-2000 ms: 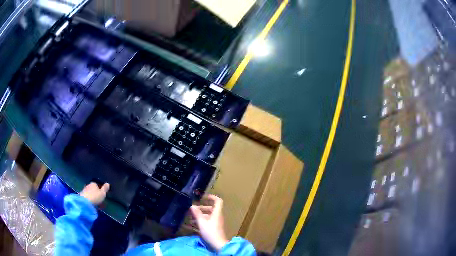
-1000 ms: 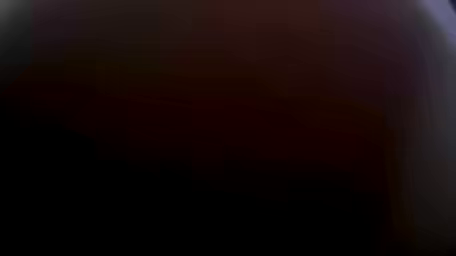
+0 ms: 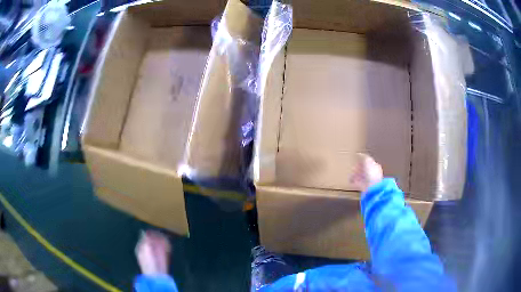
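Two large open brown cartons stand side by side in front of me. The right carton (image 3: 325, 108) shows a bare cardboard bottom and has clear plastic wrap over its side flaps. The left carton (image 3: 165, 97) also shows bare cardboard inside. My right hand (image 3: 368, 171) is blurred over the near edge of the right carton, and nothing shows in it. My left hand (image 3: 153, 251) is blurred and low, in front of the left carton above the floor. Its fingers cannot be made out.
Clear plastic wrap (image 3: 277, 34) hangs between the cartons. A blue shape (image 3: 472, 137) is beside the right carton. Blurred metal equipment lies at the upper left. A yellow line (image 3: 51, 245) crosses the green floor at lower left.
The view has turned from the bench with black housings, through a dark blurred frame, to two open cartons. Both hands are now away from the housings.
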